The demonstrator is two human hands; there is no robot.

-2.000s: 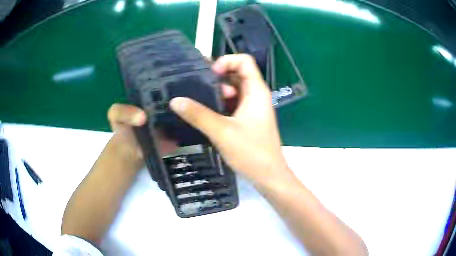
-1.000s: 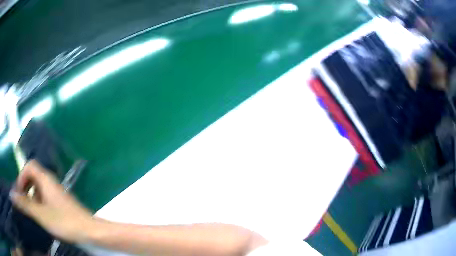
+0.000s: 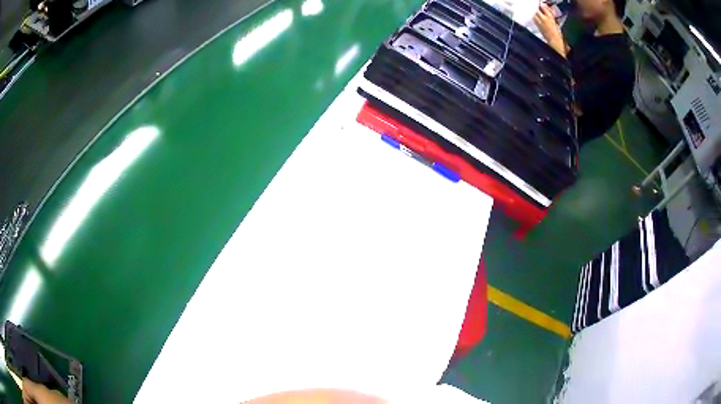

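Observation:
Black phone middle frames (image 3: 30,352) lie at the lower left on the green belt, overlapping and cut off by the picture's edge. Part of my right hand (image 3: 43,393) shows at their lower edge; most of it is cut off, and whether it grips a frame is hidden. A strip of my right forearm shows at the bottom middle. My left hand is out of the picture. The stack of frames held before is not in view.
White worktable (image 3: 332,260) beside the green belt (image 3: 158,213). Thick stack of black trays (image 3: 474,118) over a red tray (image 3: 379,120), with a blue-ended marker (image 3: 419,158) beside it. Red stool (image 3: 474,312) below the table edge. Seated person (image 3: 605,71) behind the trays; more stacked trays (image 3: 624,272) at right.
The view has swung right, bringing the tray stack and the neighbouring person into clear sight. My hands and the frames have shifted toward or past the lower left edge; the held stack has left view.

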